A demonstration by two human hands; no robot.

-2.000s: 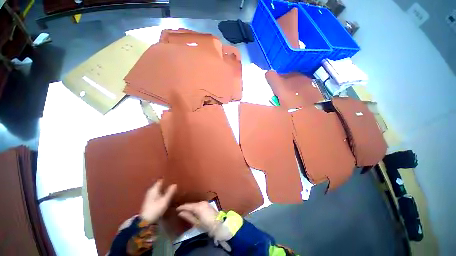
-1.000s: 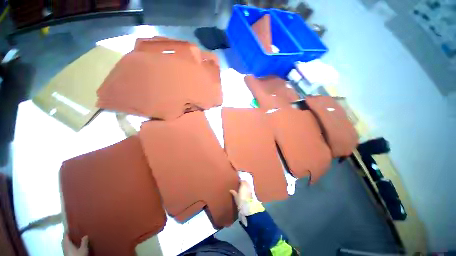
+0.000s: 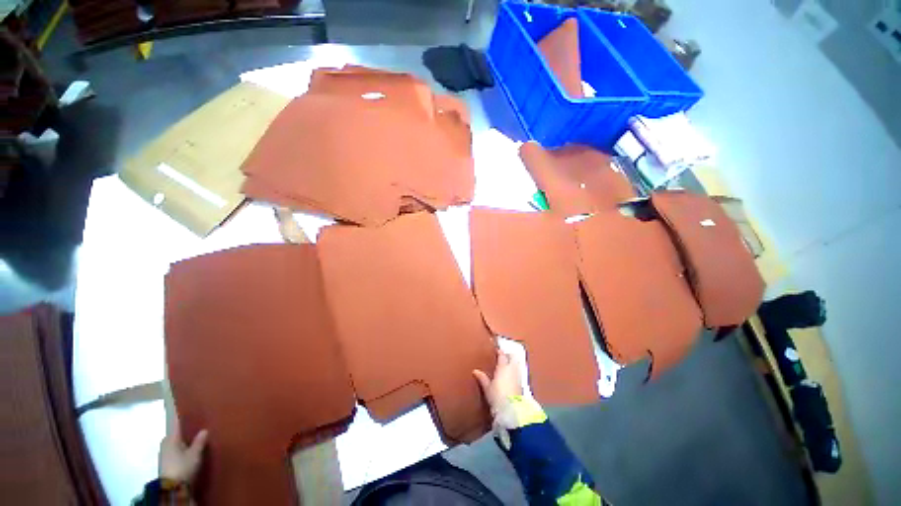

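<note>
A rust-brown mat panel lies flat at the near left. A second mat stack lies beside it on the right, edges meeting, with a notch at its near edge. My left hand is at the left panel's outer left edge, fingers along the edge and thumb apart on top. My right hand touches the second stack's right edge, fingers extended and thumb apart on top. Neither hand visibly pinches a sheet; what lies under the fingers is hidden.
More mat stacks continue rightward along the near edge. A wide mat pile and a kraft sheet lie farther back. Blue bins, white papers and a small brown piece are at the far right.
My hands were close together over the near middle; they have moved apart to the outer edges of the two left piles. The second stack's notched near edge now shows clearly.
</note>
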